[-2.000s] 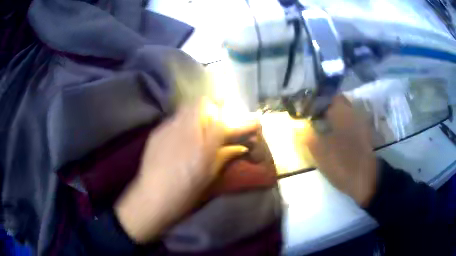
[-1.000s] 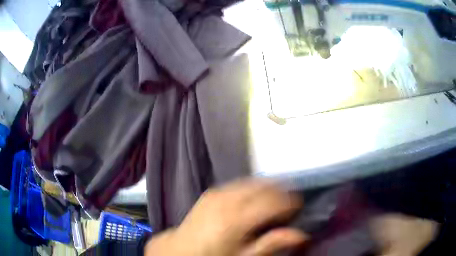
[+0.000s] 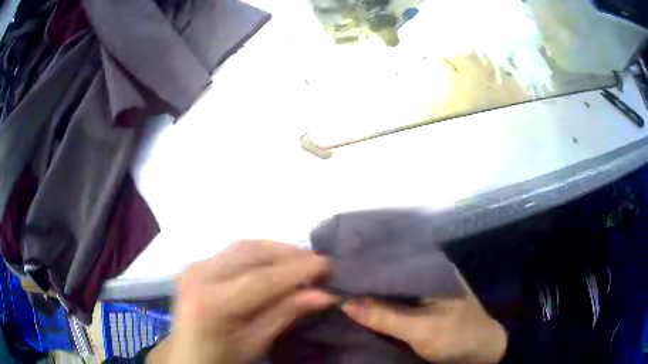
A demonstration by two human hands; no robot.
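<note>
My left hand (image 3: 249, 295) pinches the left end of a folded grey cloth piece (image 3: 398, 252) at the table's front edge. My right hand (image 3: 433, 327) holds the same grey piece from below, its thumb near the left fingertips. The grey piece is slightly blurred, and darker cloth hangs under it. Any strip between the fingertips cannot be made out. A heap of grey and maroon garments (image 3: 85, 156) lies at the left of the white table (image 3: 234, 170) and hangs over its edge.
The presser foot area (image 3: 384, 25) is at the top, in bright glare. White strips (image 3: 526, 64) lie on the machine bed plate (image 3: 455, 92). A small dark tool (image 3: 622, 108) lies at the far right. A blue basket (image 3: 131, 327) is below the table.
The view has shifted, and the garment heap now shows farther left, apart from the hands. Both hands have come from the machine to the table's front edge and hold up the folded grey piece.
</note>
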